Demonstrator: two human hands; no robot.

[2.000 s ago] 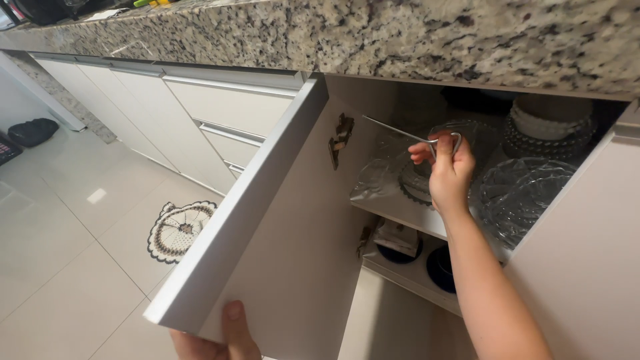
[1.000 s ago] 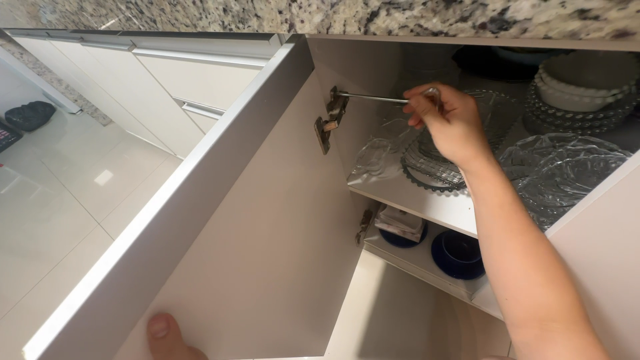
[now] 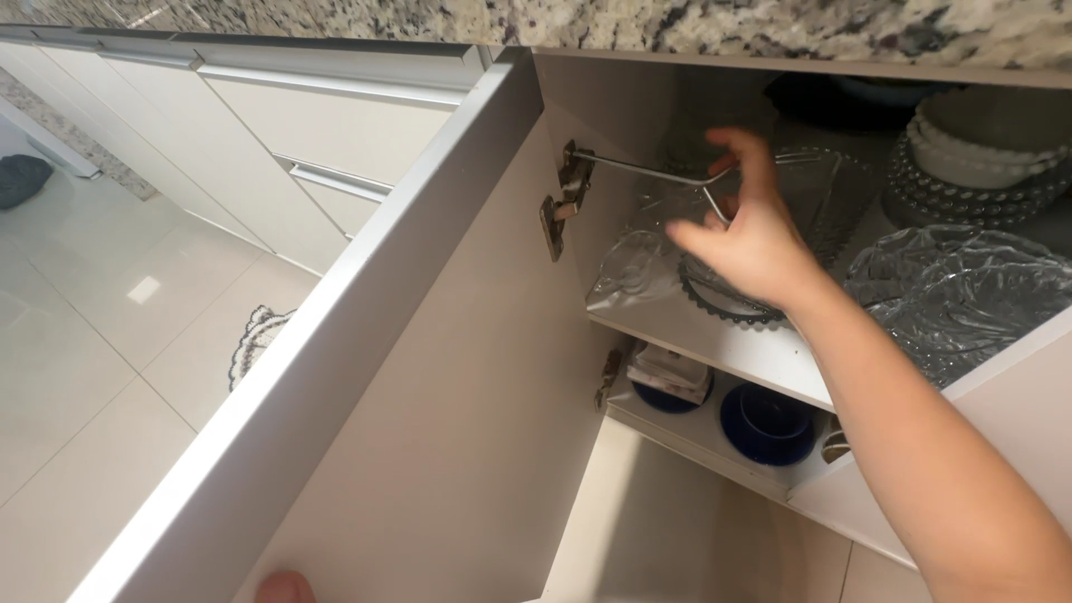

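My right hand (image 3: 745, 226) reaches into the cabinet with its fingers around the looped handle of a thin metal screwdriver (image 3: 645, 170). The tool's shaft points left, its tip at the upper metal hinge (image 3: 573, 180), which joins the cabinet's side wall to the white door (image 3: 435, 352). At the bottom edge only a fingertip of my left hand (image 3: 285, 588) shows, against the door's inner face; the rest of that hand is hidden. A lower hinge (image 3: 608, 378) sits further down.
Clear glass dishes (image 3: 963, 285) and stacked bowls (image 3: 988, 138) fill the upper shelf (image 3: 712, 343). Blue dishes (image 3: 766, 423) stand on the lower one. A granite countertop (image 3: 720, 25) overhangs the cabinet. A crocheted mat (image 3: 255, 339) lies on the tiled floor behind the door.
My right hand has brought the tool from in front of the shelf to the upper hinge, and its fingers have since spread around the handle. The view has moved closer.
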